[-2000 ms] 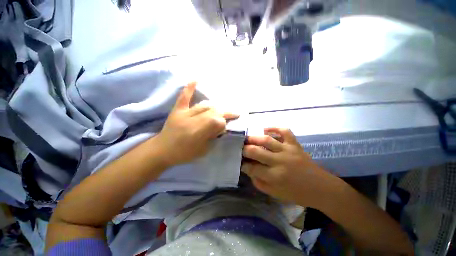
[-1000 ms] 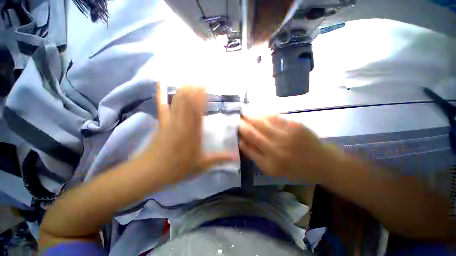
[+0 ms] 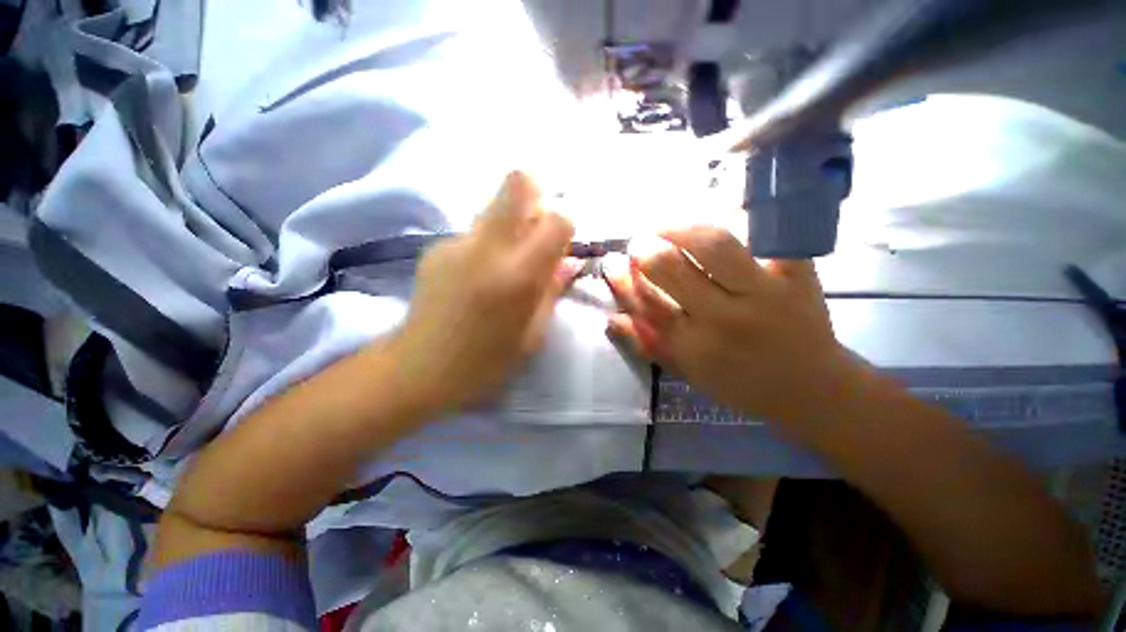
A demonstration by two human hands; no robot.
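Observation:
The light grey garment piece lies across the table edge in front of me, with a dark strip along its upper fold. My left hand is slightly blurred and pinches the cloth edge at that strip. My right hand pinches the same edge just to the right, its fingertips close to the left ones. The presser foot area is above my hands in bright glare, apart from the held edge. The fingertips partly hide the gripped spot.
A dark ribbed cylindrical attachment hangs just above my right hand. Dark scissors handles lie at the far right. A printed ruler runs along the table edge. Heaped grey cloth with dark bands fills the left.
My left hand has gone from lying flat on the cloth to pinching its edge. My right hand has moved up to the edge beside it. The machine head appears farther right.

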